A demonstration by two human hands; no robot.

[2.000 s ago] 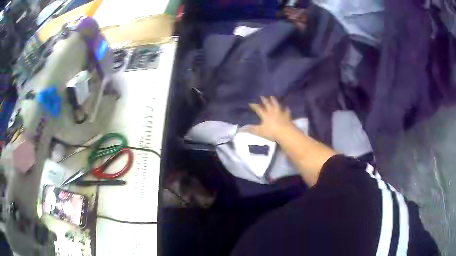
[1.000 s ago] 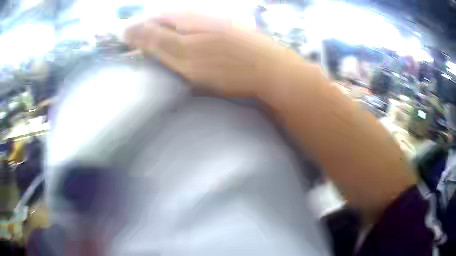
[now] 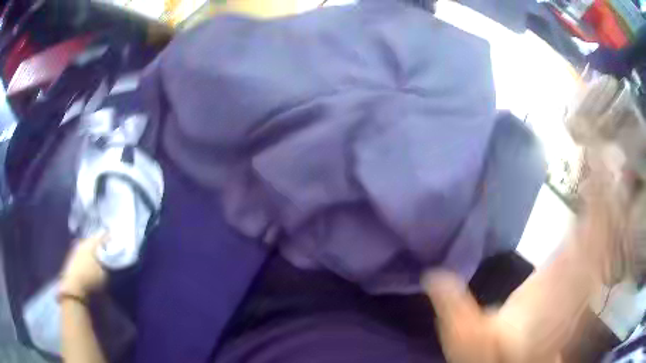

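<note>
A large, crumpled purple-grey shell panel (image 3: pixel 319 127) fills the middle, over the dark lap and the table edge. A white curved piece (image 3: pixel 124 205) lies at the left on darker cloth. My left hand (image 3: pixel 86 266), with a thin band at the wrist, comes from the lower left and pinches its lower edge. My right hand (image 3: pixel 482 319) is at the lower right. Its thumb is at the panel's lower edge, and the rest is blurred, so its grip cannot be told.
The white table (image 3: pixel 549 227) shows at the right, with a blurred beige-pink shape (image 3: pixel 605 127) above it, perhaps the machine. Dark and grey pieces hang at the left. Red and green things (image 3: pixel 608 25) are at the top right. A yellow area shows at the top.
The view has swung. A hand was on the bundle with the white piece, then white cloth was close to the camera under an arm. Now the shell panel is in front and both hands show.
</note>
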